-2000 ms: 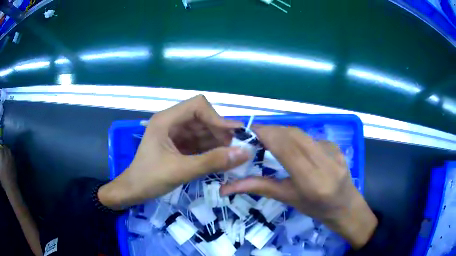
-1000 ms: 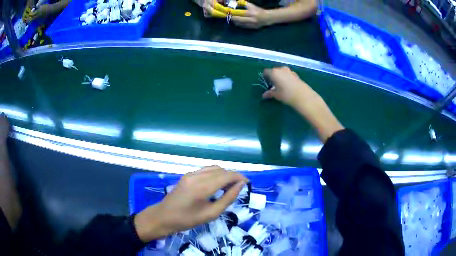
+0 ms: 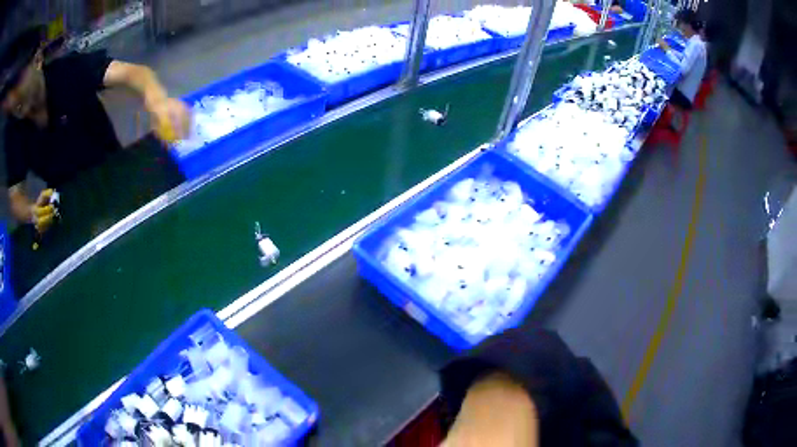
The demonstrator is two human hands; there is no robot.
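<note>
The near blue tray (image 3: 271, 380) is at the bottom left, cut off by the lower edge. It holds white wired coil units with black ends (image 3: 170, 410) at its left and translucent clear cases (image 3: 232, 380) at its right. My right hand (image 3: 494, 415) is at the bottom centre, below a dark sleeve. Only blurred skin near the wrist shows; the fingers are cut off by the lower edge, so its grip cannot be told. My left hand is not in view.
A second blue tray (image 3: 393, 301) of pale cases stands right on the dark bench (image 3: 349, 349), more trays behind. Wired units lie on the green belt (image 3: 349, 183). A person (image 3: 65, 122) with yellow-handled tools works across it. Metal posts rise beside the belt. A skin-coloured strip shows bottom left.
The view has swung to the right. The near tray has shifted left in view. My right hand has left the belt and shows at the lower edge; my left hand has gone out of view.
</note>
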